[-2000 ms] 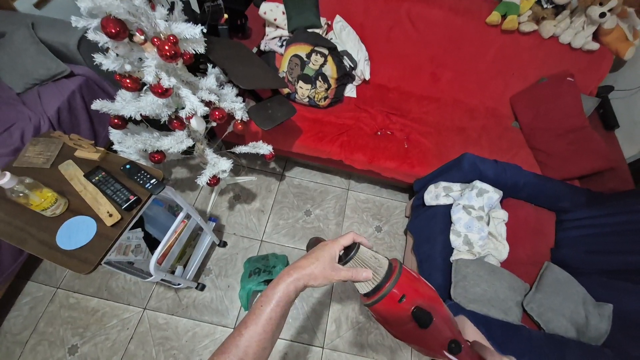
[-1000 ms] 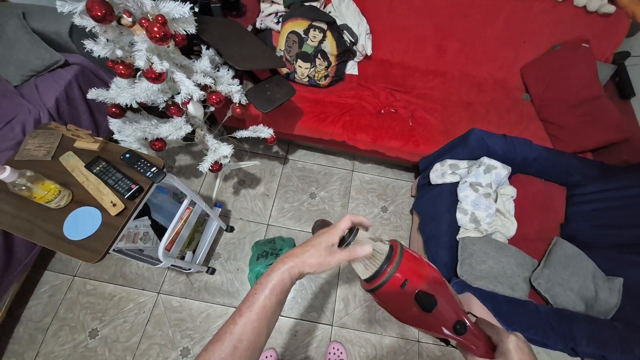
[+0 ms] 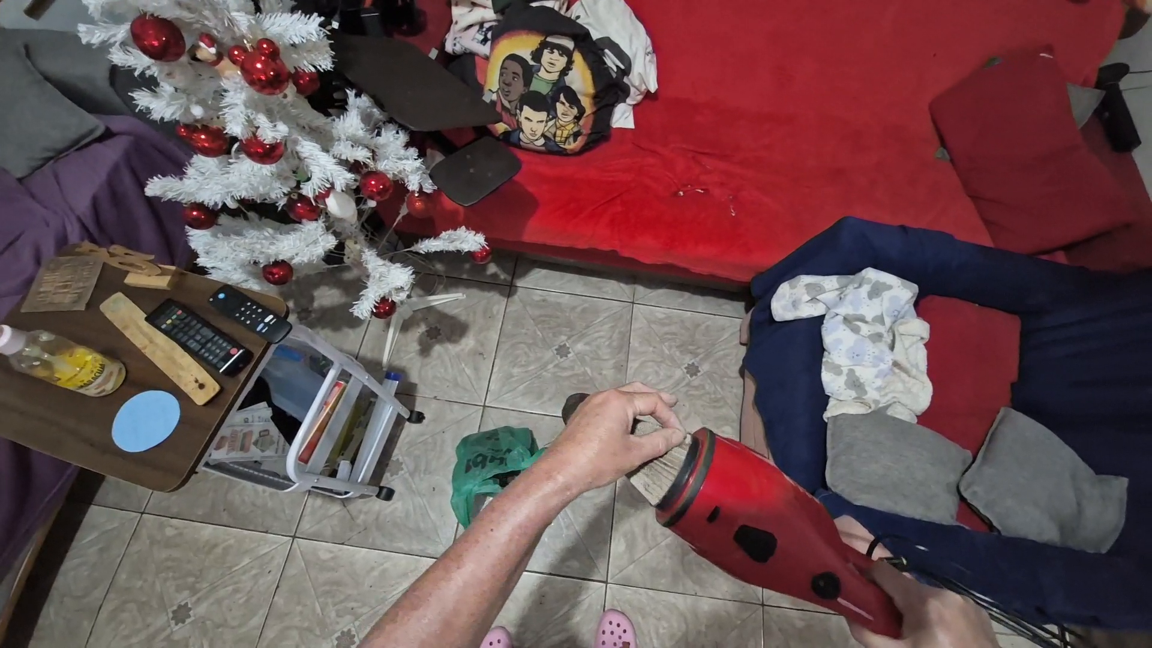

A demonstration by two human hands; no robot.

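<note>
A red handheld vacuum cleaner (image 3: 765, 522) with black buttons is held by its rear handle in my right hand (image 3: 936, 612), near the bottom right. A black cable trails beside that hand. The vacuum's front end has a black rim, and pale bristles or a pleated filter (image 3: 661, 472) stick out of it. My left hand (image 3: 621, 436) is at this front end, its fingertips and thumb bent together over the pale part. Whether the fingers pinch it or only touch it, I cannot tell.
A green plastic bag (image 3: 490, 468) lies on the tiled floor. Left are a wooden side table (image 3: 81, 432) with remotes and a wheeled rack (image 3: 360, 432). A white decorated tree (image 3: 270, 162), a red sofa (image 3: 765, 135) and a navy-covered armchair (image 3: 792, 360) stand around.
The dark round piece seen at my left fingers earlier no longer shows there. The left fingers now bend over the pale part. My right hand still holds the vacuum.
</note>
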